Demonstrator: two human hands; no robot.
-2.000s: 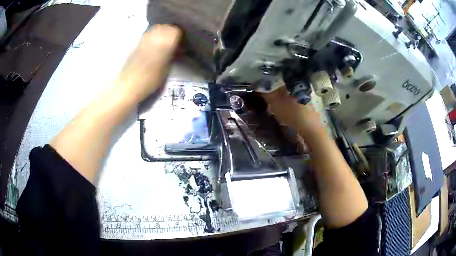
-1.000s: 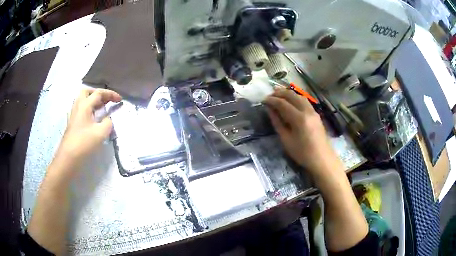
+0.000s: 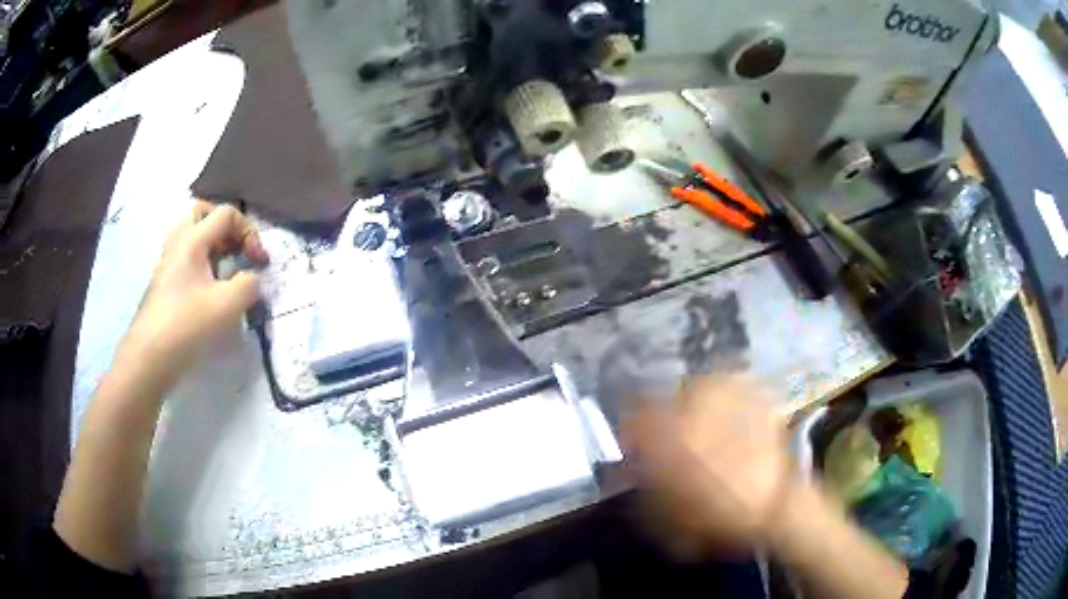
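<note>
The off-white sewing machine head, marked brother, stands across the top. Dark brown fabric lies left of and behind the needle area. The shiny metal folder widens toward the front table edge into a bright frame. A round silvery part sits behind the folder's narrow end. My left hand is over the table left of the metal slide plate, fingers curled; whether it holds something small is unclear. My right hand is strongly blurred at the front edge, right of the folder; its grip cannot be made out.
Orange-handled snips lie on the bed beside slim dark-handled tools. A dark parts tray with a clear bag is right of them. A white bin with yellow and green bags is below right. More brown fabric lies far left.
My right hand has moved from under the machine head to the front edge; the pale piece it held a second ago cannot be made out. My left hand has come forward off the fabric.
</note>
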